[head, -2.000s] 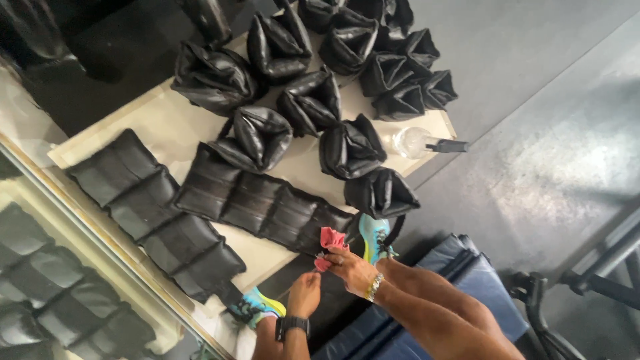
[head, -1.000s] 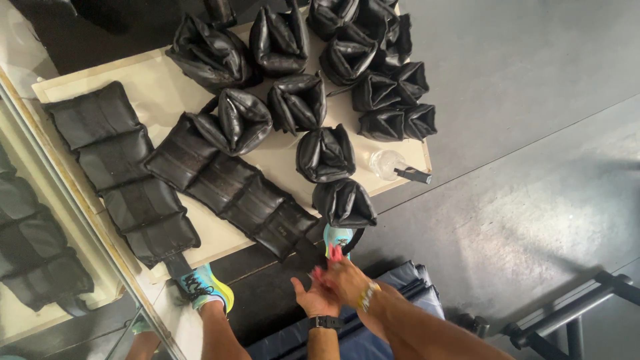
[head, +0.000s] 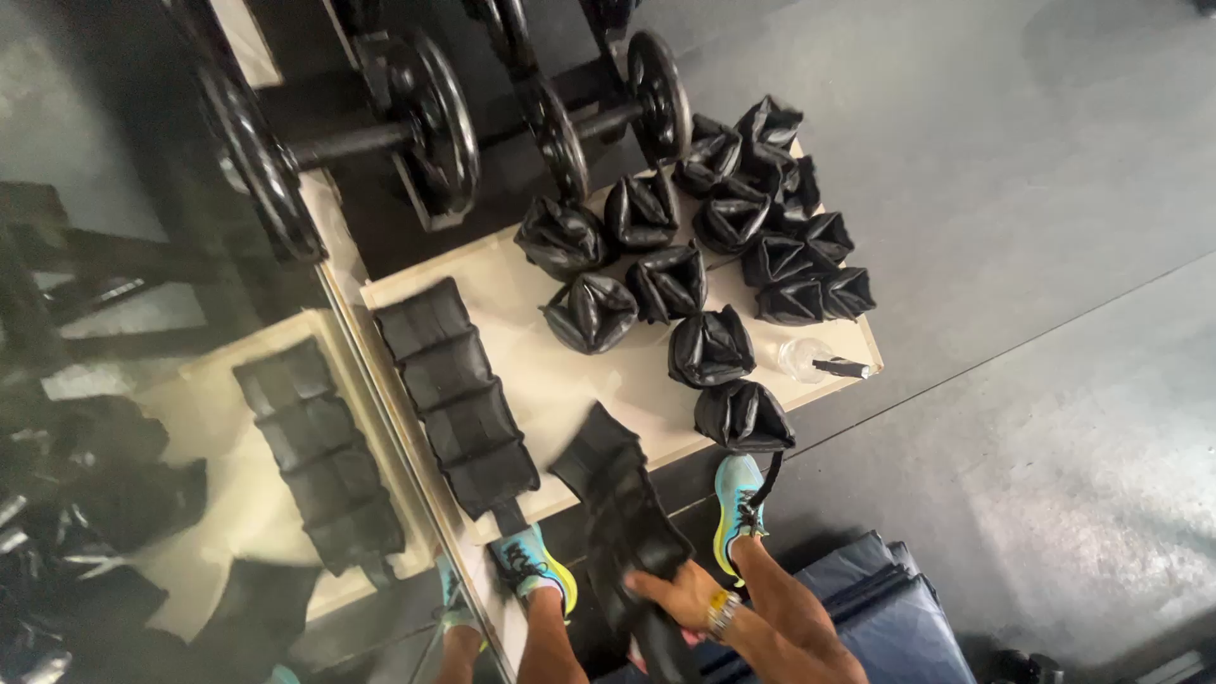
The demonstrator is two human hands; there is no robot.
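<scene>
My right hand (head: 679, 598), with a metal band at its wrist, grips the lower part of a black padded ankle weight (head: 617, 475). That weight hangs off the near edge of a cream board (head: 608, 389), its far end over the board. A bit of pink cloth (head: 692, 636) shows under the hand. My left hand is not clearly seen; a skin-toned patch at the bottom edge may be part of it. Another flat segmented weight (head: 461, 399) lies at the board's left. Several folded black weights (head: 589, 313) and a clear spray bottle (head: 803, 361) stand on the board.
A mirror (head: 237, 427) runs along the left. Dumbbells (head: 351, 142) sit on a rack beyond the board. My feet, in light blue shoes (head: 736, 489), are at the near edge. Folded blue mats (head: 883, 608) lie at lower right.
The flat weight beside the folded ones has been taken hold of and drawn toward me, partly off the board. My hands were together around the pink cloth before. The view has shifted to show the dumbbells.
</scene>
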